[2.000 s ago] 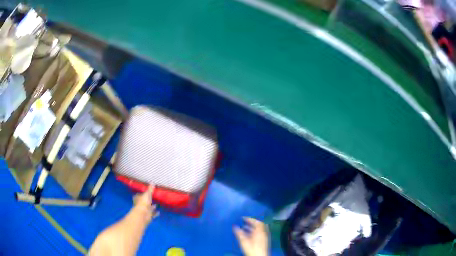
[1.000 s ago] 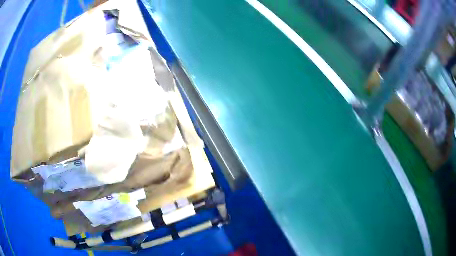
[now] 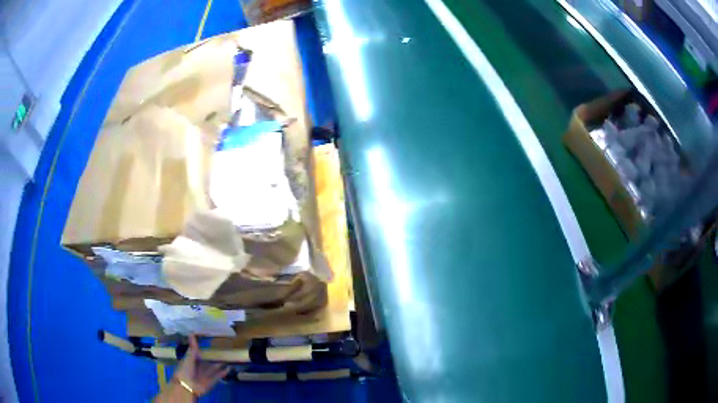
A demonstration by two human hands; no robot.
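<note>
A large kraft-wrapped carton bundle (image 3: 134,189) lies on a pipe-rack trolley (image 3: 236,354) at the left. Its brown paper is torn open on top, and white flat carton blanks (image 3: 250,177) with a blue panel show inside. White labels (image 3: 193,317) are stuck on the near side. My left hand (image 3: 197,373), with a thin band at the wrist, is at the trolley's near cream tube, fingers apart. It seems to hold nothing; whether it touches the tube is unclear. My right hand is out of the picture.
The glossy green bench (image 3: 457,260) runs along the trolley's right side. Beyond its pale edge rail (image 3: 543,165), an open cardboard box (image 3: 586,149) holds greyish-white pieces. A blurred grey bar (image 3: 661,244) crosses at the right. A brown object (image 3: 275,8) is at the top, and a white wall at the left.
The view has swung from the stool and waste bin to the trolley and bundle. My left hand, absent one second ago, now shows at the trolley's tube. My right hand has left the picture.
</note>
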